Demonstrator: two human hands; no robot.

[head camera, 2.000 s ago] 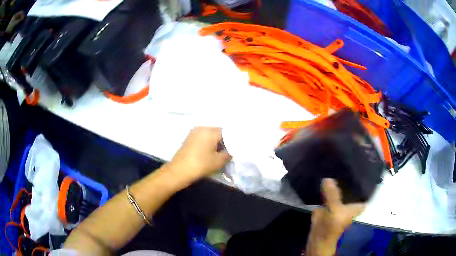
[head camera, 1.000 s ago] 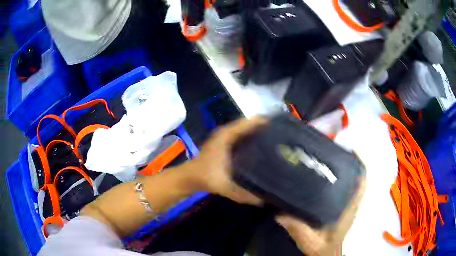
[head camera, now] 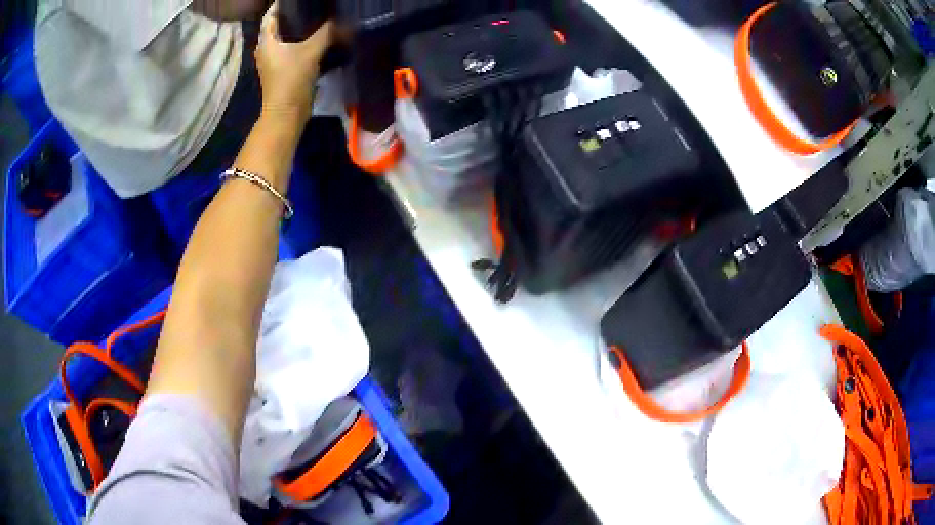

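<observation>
My left hand (head camera: 289,67) reaches to the top edge, with fingers and thumb around a dark block (head camera: 305,16), apparently a black power bank, largely cut off. My right hand is out of the picture. Black power banks stand along the bench: one with a round badge (head camera: 477,56), one with silver connectors and hanging black cables (head camera: 605,164), and a nearer, tilted one (head camera: 707,282) with an orange strap loop (head camera: 682,412) below it. White protective bags (head camera: 774,441) lie beside the orange strap heap (head camera: 871,441) at the lower right.
A blue bin (head camera: 415,482) below the bench holds strapped units and a crumpled white bag (head camera: 318,359). Another blue bin (head camera: 77,261) is at left. A person's light cloth-covered part (head camera: 138,92) is upper left. A metal post (head camera: 871,169) and another strapped unit (head camera: 805,77) are at right.
The view has swung along the bench. My left hand has moved from the power bank held in front of me to the top edge. My right hand has left the picture.
</observation>
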